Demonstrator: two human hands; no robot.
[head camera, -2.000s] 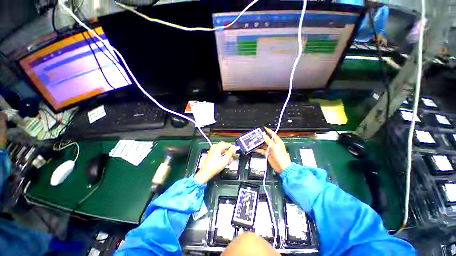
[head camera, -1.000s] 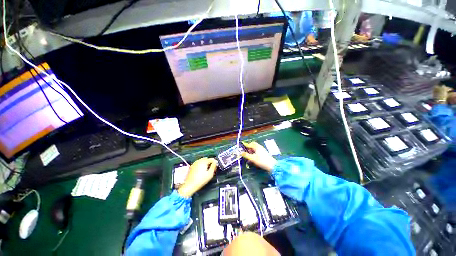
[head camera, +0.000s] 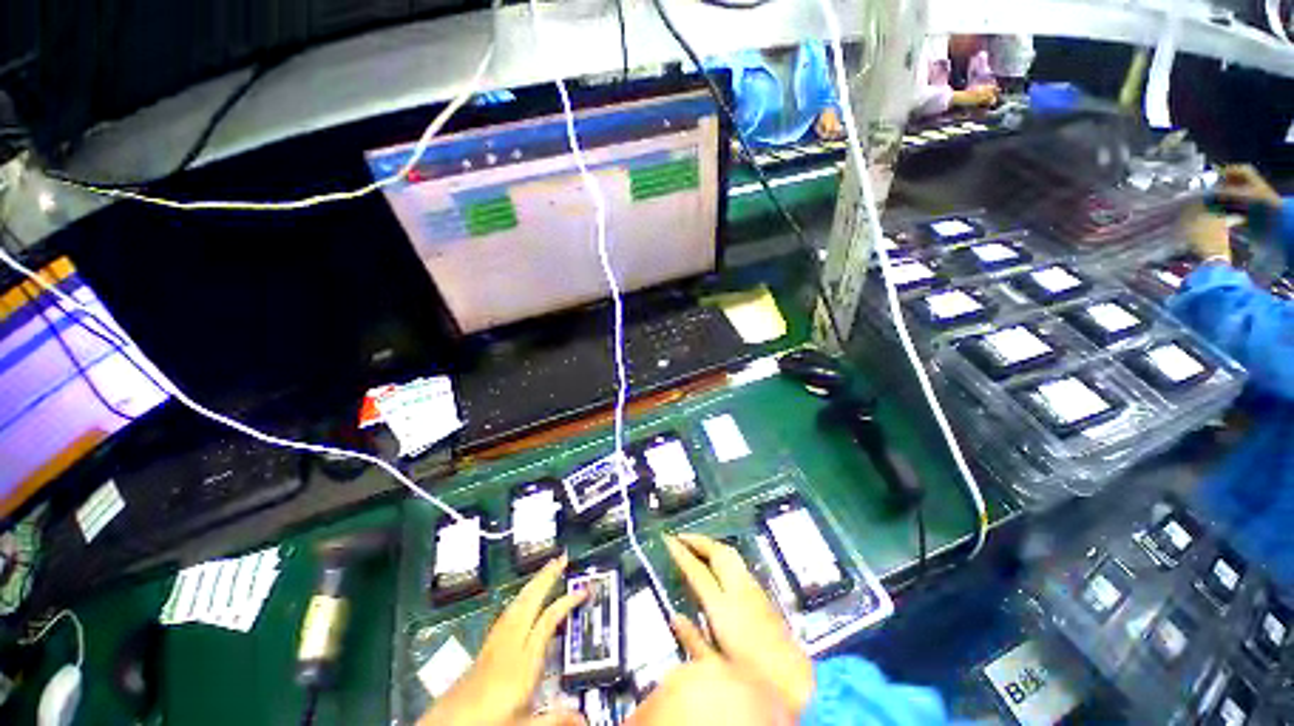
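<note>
A clear blister tray (head camera: 866, 618) holds dark handsets with white labels, such as one at the right (head camera: 803, 550). A handset with a patterned face (head camera: 593, 624) lies over the tray's near row between my hands. My left hand (head camera: 514, 645) has its fingers at that handset's left edge; its grip is unclear. My right hand (head camera: 741, 624) has its fingers spread, beside a white cable (head camera: 613, 312) that hangs down across the tray. Another patterned handset (head camera: 599, 485) lies tilted in the far row. A second white cable (head camera: 305, 448) ends at the far row's left handsets.
A black scanner (head camera: 869, 440) lies right of the tray, a second scanner (head camera: 322, 624) left of it. Keyboard (head camera: 596, 372) and monitor (head camera: 568, 213) stand behind. Stacked trays (head camera: 979, 383) are at the right, near another person's arms (head camera: 1228, 291). A white mouse (head camera: 60, 695) is far left.
The view has swung right. The handset that both hands held now lies in the tray's far row. Both hands have moved down to the near patterned handset, and the right fingers have spread.
</note>
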